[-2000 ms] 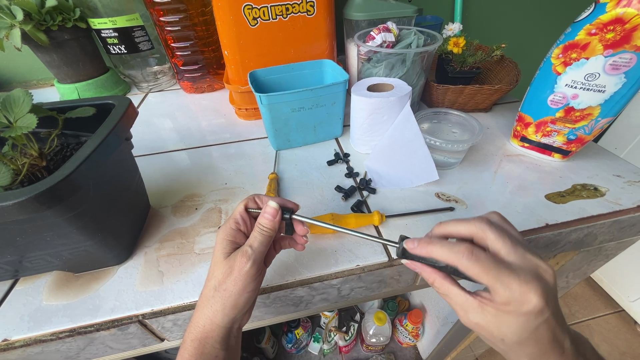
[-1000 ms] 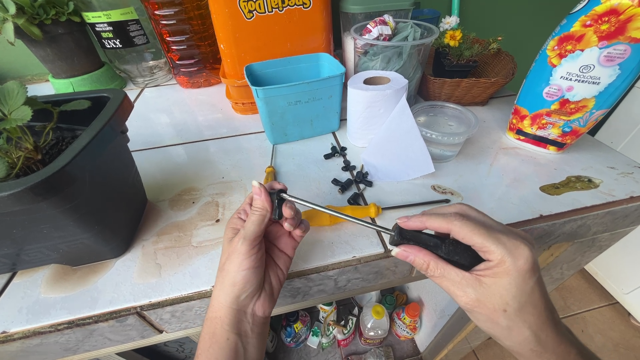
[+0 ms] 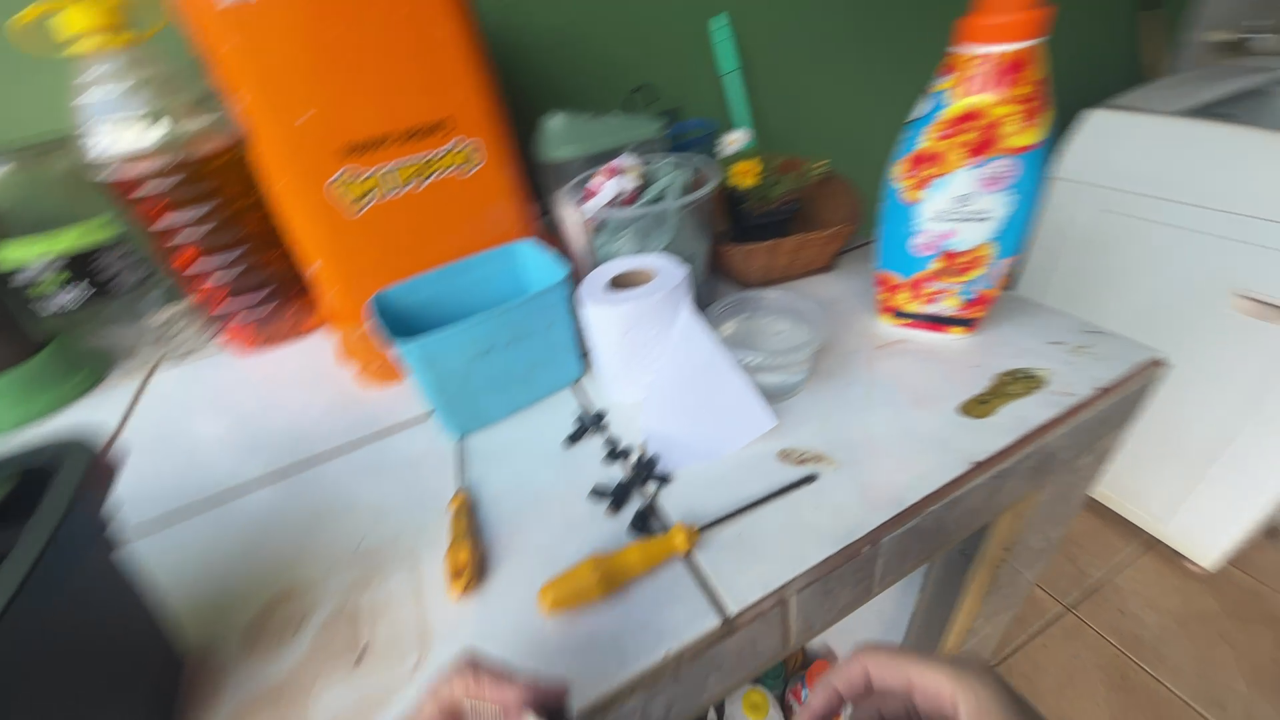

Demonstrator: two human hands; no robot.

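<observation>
My left hand [image 3: 490, 690] shows only in part at the bottom edge, blurred, with a dark bit beside its fingers that I cannot make out. My right hand [image 3: 900, 685] is cut off by the same edge, right of it; whether it holds anything is hidden. Above them on the tiled counter lies a yellow-handled screwdriver [image 3: 620, 570], its shaft pointing right. A smaller yellow-handled screwdriver [image 3: 463, 545] lies to its left. Several small black plastic fittings [image 3: 630, 480] are scattered between the larger screwdriver and the toilet paper roll [image 3: 632, 320]. The black-handled screwdriver is not visible.
A light blue plastic tub [image 3: 490, 350] stands left of the roll, a clear bowl of liquid [image 3: 768, 345] right of it. Behind are an orange container [image 3: 370, 150] and a wicker basket [image 3: 795, 245]. A fabric softener bottle [image 3: 960, 190] stands right; a dark planter [image 3: 80, 590] is at left.
Both hands have dropped to the bottom edge of the view and moved apart. The black-handled screwdriver they held is out of sight. The view has swung and tilted strongly.
</observation>
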